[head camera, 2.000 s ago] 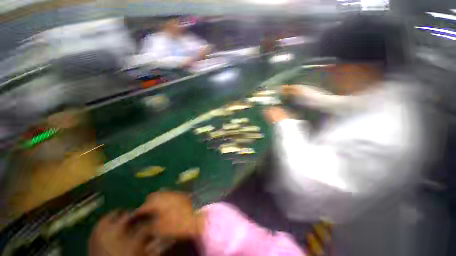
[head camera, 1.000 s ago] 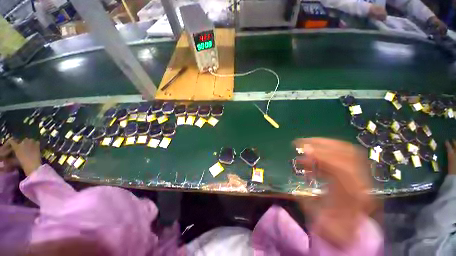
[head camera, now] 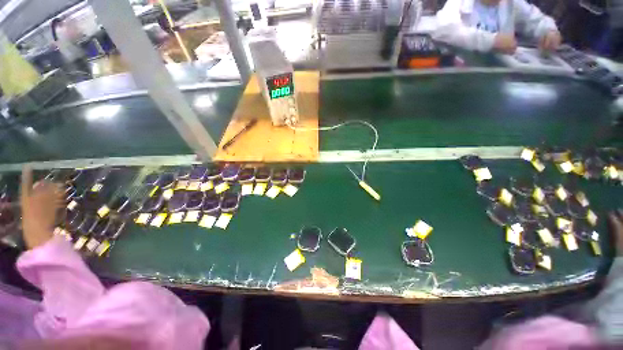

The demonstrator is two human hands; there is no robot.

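Neither of my hands is in view; pink sleeves (head camera: 387,336) show at the bottom edge. Three watch head units lie before me: the left unit (head camera: 309,238), the middle unit (head camera: 341,240) and the right unit (head camera: 417,252). Each has a pale yellow-edged battery piece beside it; the left piece (head camera: 294,260) and middle piece (head camera: 353,268) lie on the near side, the right piece (head camera: 423,229) on the far side. A yellow-handled test probe (head camera: 369,191) lies behind them, on a white cord from the power supply (head camera: 277,89).
A wooden board (head camera: 300,140) under the supply holds a dark stick (head camera: 239,135). Rows of units (head camera: 195,200) lie left, piled units (head camera: 540,205) right. A grey post (head camera: 154,75) slants at left. A neighbour's hand (head camera: 42,208) is at far left; another person's hands are across the line.
My blurred right hand, at the right unit a second ago, has left the picture. That unit's battery piece now shows on its far side. The view has tilted up slightly; the neighbour's hand is raised.
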